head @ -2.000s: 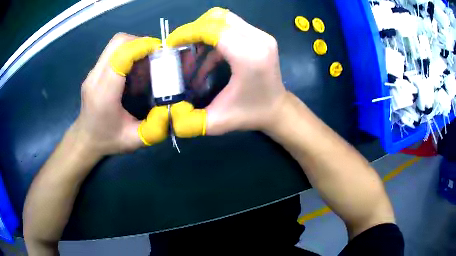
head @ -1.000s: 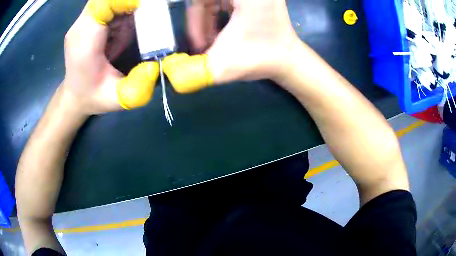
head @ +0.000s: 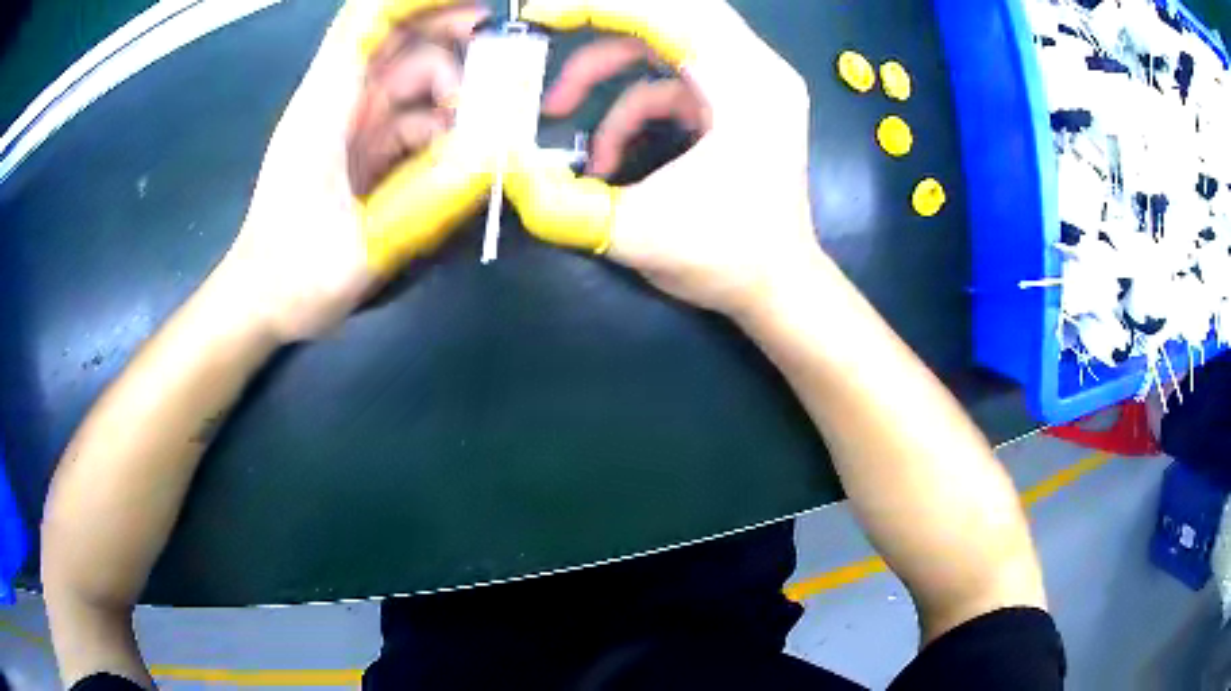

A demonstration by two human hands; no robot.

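Observation:
A white driver unit (head: 502, 92) is held upright above the dark table between my two hands. Its dark end is at the top, and a white lead wire points down from its lower end. My left hand (head: 338, 176) grips its left side, with yellow finger cots on the thumb and a finger; it is slightly blurred. My right hand (head: 716, 162) grips its right side, also with yellow cots on thumb and finger. A small metallic bit sticks out at the unit's lower right. The fingertips at the top are partly cut off by the frame's edge.
Several spare yellow finger cots (head: 894, 135) lie on the dark table (head: 540, 432) to the right. A blue bin (head: 1006, 203) heaped with white-and-black wired units stands at the right. A pale rail (head: 101, 84) curves across the upper left. A blue bin edge shows at far left.
The unit has been turned end for end: its dark end was at the bottom and is now at the top. Both hands still hold it. The camera view has also shifted.

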